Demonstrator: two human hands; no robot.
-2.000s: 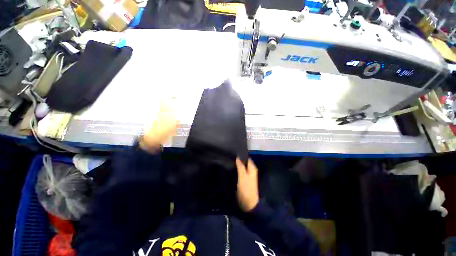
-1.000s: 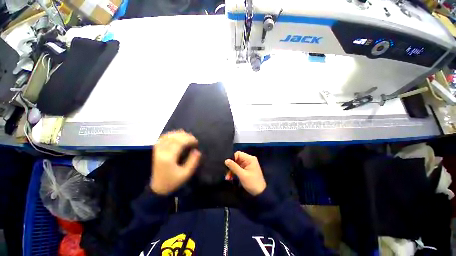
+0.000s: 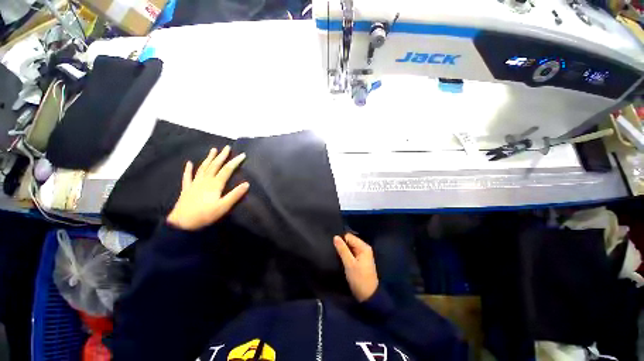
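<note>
A black garment panel (image 3: 282,176) lies spread on the white table left of and in front of the needle area and hangs over the front edge towards the lap. My left hand (image 3: 210,189) lies flat on its left part with fingers spread. My right hand (image 3: 359,264) pinches the panel's right edge just below the table edge. The presser foot and needle (image 3: 340,83) of the white sewing machine (image 3: 438,60) stand behind the panel's top edge, with no cloth seen under them.
Folded black pieces (image 3: 99,113) lie at the table's left end. Thread snips (image 3: 510,148) lie at the right near the machine base. A blue plastic basket (image 3: 53,310) with a clear plastic bag (image 3: 88,271) and red cloth stands at lower left. Black cloth hangs at lower right.
The panel, narrow before, is now spread wide to the left on the table. My left hand has moved left and up and lies flat on it. My right hand is slightly lower.
</note>
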